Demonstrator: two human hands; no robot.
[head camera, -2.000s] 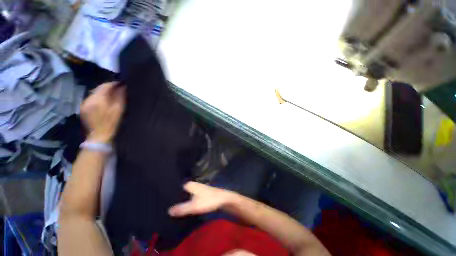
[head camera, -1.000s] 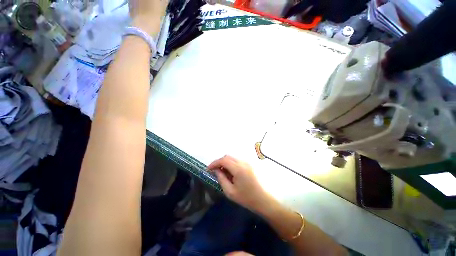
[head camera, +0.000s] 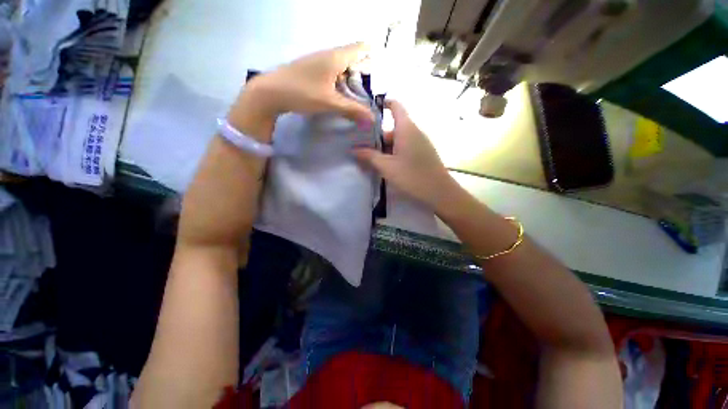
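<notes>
A pale grey fabric panel (head camera: 315, 192) lies over the table's front edge, its pointed lower corner hanging over my lap. Black fabric (head camera: 381, 196) shows along its right side and at its top left. My left hand (head camera: 311, 88) is bent over the top of the panel and grips it, with folded cloth at the fingers. My right hand (head camera: 403, 156) pinches the panel's right edge between thumb and fingers. Both hands are close together, left of the needle area, and slightly blurred.
The sewing machine head (head camera: 511, 40) is at the top right. A smartphone (head camera: 572, 136) lies right of it, with a yellow label (head camera: 646, 137) beyond. A printed white bag (head camera: 76, 136) and layered pieces are at the left. The green table edge (head camera: 431, 246) crosses above my lap.
The pale panel with black fabric is now on the table edge in both hands. My left hand has come back from the upper left pile. My right hand has left the bare table edge.
</notes>
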